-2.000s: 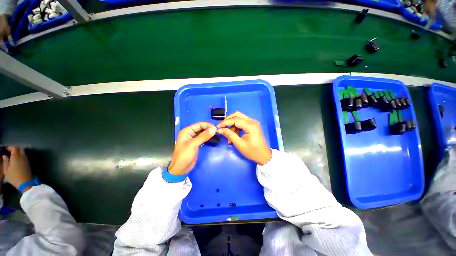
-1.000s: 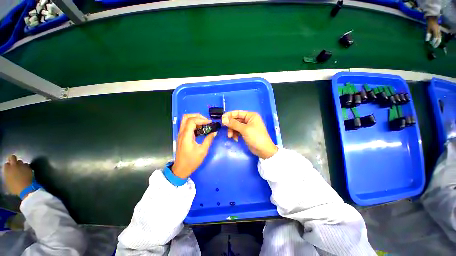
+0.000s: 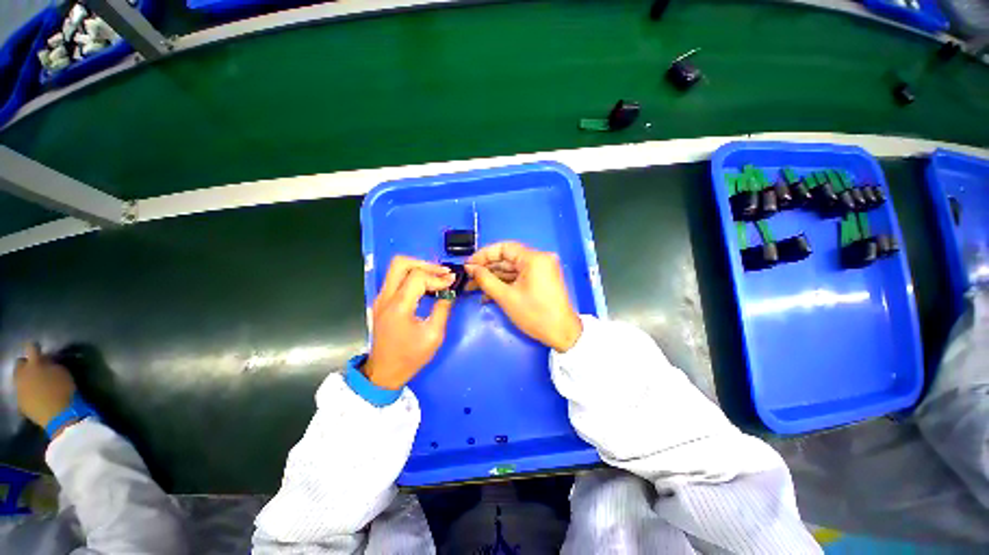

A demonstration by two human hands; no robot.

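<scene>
My left hand (image 3: 408,325) holds a black housing (image 3: 456,280) between thumb and fingers over the blue work tray (image 3: 510,390). My right hand (image 3: 528,291) pinches at the housing's right side with thumb and fingertips; whether it grips the housing or a small part is hidden. A second black block (image 3: 460,241) lies just beyond my hands, with a thin pale rod (image 3: 475,221) upright beside it. Several small black parts (image 3: 471,440) lie near the tray's near edge.
A right-hand tray (image 3: 813,374) holds rows of black units with green strips (image 3: 770,195). The green conveyor belt (image 3: 358,98) carries scattered black units (image 3: 624,115) beyond a white rail (image 3: 260,192). Another person's hand (image 3: 43,388) is at the left, a sleeve at the right edge.
The housing has turned in my left hand, and my right fingertips have closed in on it. Units on the belt have moved left. The hand across the belt has left the view.
</scene>
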